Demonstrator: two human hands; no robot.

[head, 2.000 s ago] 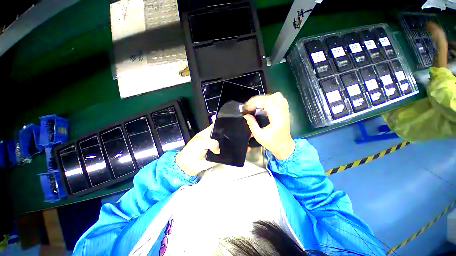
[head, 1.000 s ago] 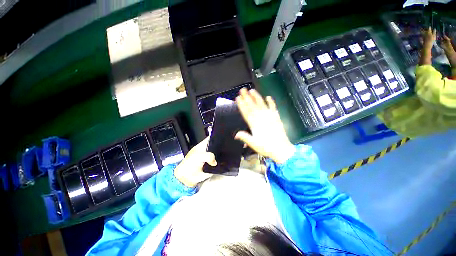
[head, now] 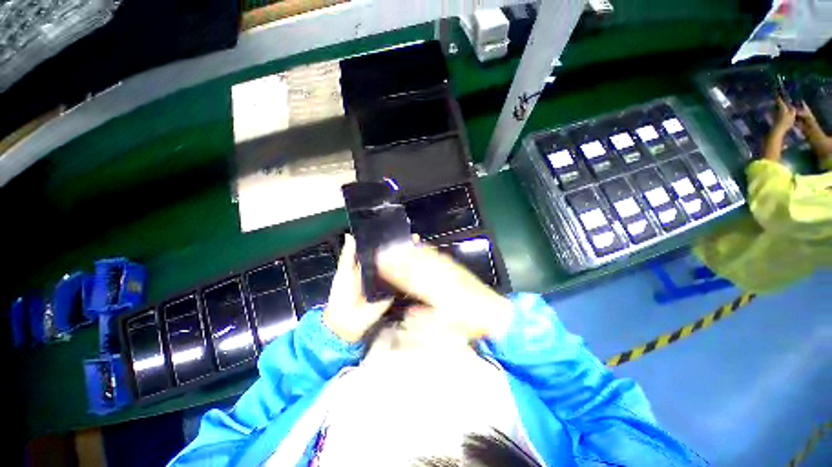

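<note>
A dark, glossy phone screen [head: 376,219] is held up in front of me, with a small bright reflection near its top edge. My left hand [head: 348,296] grips its lower left side. My right hand [head: 438,287] is blurred and lies over the screen's lower right part; whether it grips anything is unclear. Behind the screen, a black foam tray [head: 475,173] runs away from me, with screens in some pockets and one dull empty pocket. A second foam tray [head: 215,372] at the left holds a row of several glossy screens.
Blue parts bins [head: 108,383] stand at the far left. Pale sheets [head: 260,196] lie at the bench back. A pale post [head: 529,91] rises right of the centre tray. A clear blister tray [head: 584,258] holds labelled dark units. A coworker's yellow sleeve [head: 775,196] is at the far right.
The view has shifted, showing more of the shelf and bench back. The screen has moved left over the sheets and tray edge. My right hand has come down from its upper right edge onto its lower part.
</note>
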